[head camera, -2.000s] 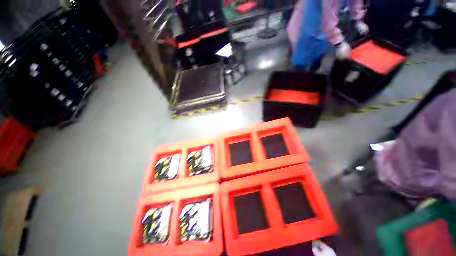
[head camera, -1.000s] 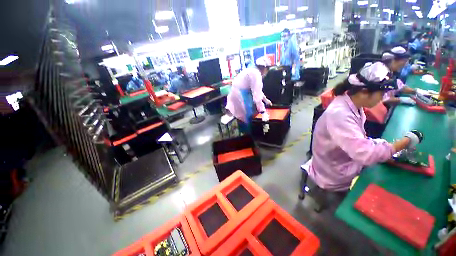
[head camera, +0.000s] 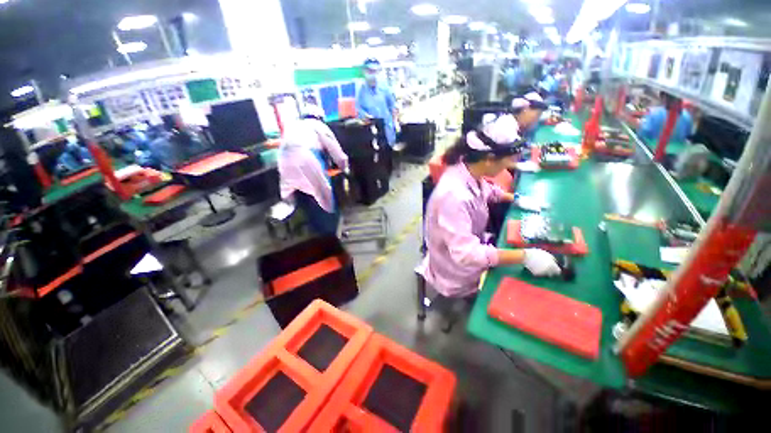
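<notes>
Red foam trays (head camera: 334, 372) lie side by side at the bottom centre, nearest in front of me. The pockets that show have dark, empty bottoms. A flat red foam pad (head camera: 546, 316) lies bare on the near end of the green bench (head camera: 499, 334). Further along the bench, a circuit board (head camera: 541, 228) sits on another red pad, in front of a seated worker. Neither my left hand nor my right hand is in the picture.
A seated person in pink (head camera: 456, 228) is at the bench, a white-gloved hand on a black object. A red-wrapped post (head camera: 676, 300) stands at right. A black box with red foam (head camera: 308, 275) and a low trolley (head camera: 118, 347) are on the floor. Another person in pink (head camera: 306, 161) stands behind.
The view has turned right and up: the trays have slid down and left, and more of the bench shows. The filled pockets have left view. The standing worker's black box is no longer beside them.
</notes>
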